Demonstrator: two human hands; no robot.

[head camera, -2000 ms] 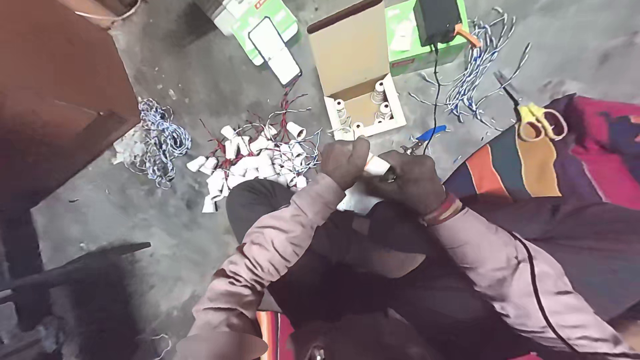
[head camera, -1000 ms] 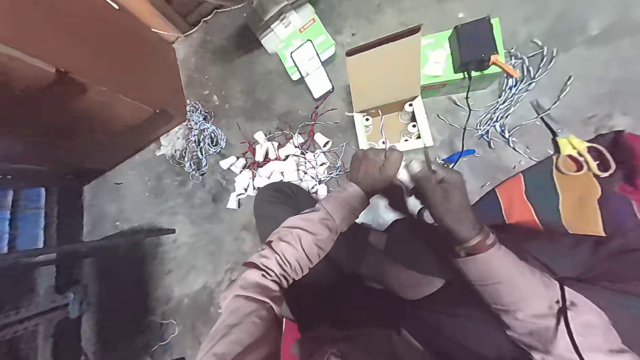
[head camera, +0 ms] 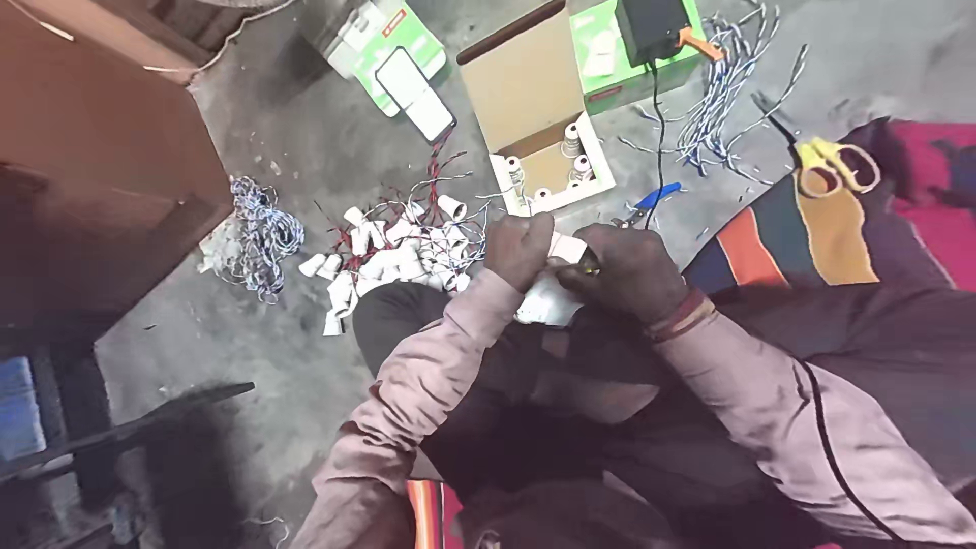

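My left hand (head camera: 520, 248) grips a white bulb holder (head camera: 568, 248) at its left side, above my lap. My right hand (head camera: 629, 271) closes around the right end of the same piece; a small dark thing with a yellow spot shows between its fingers, too hidden to name. Beneath the hands lies a shiny pale sheet (head camera: 547, 301). Just beyond them stands an open cardboard box (head camera: 602, 171) with several white parts inside. A heap of white bulb holders (head camera: 408, 263) with red, blue and white wires lies to the left.
Blue-handled pliers (head camera: 659, 197) and yellow-handled scissors (head camera: 839, 168) lie to the right. Twisted wires (head camera: 713, 107) spread behind them; another wire bundle (head camera: 263, 236) is at left. A phone (head camera: 415, 95) rests on a green box (head camera: 423, 38). A black device (head camera: 652, 30) sits on another green box (head camera: 633, 91).
Between the earlier frames and now the white piece has stayed at my hands, while my right hand has shifted its hold around it. The view has swung a little and back.
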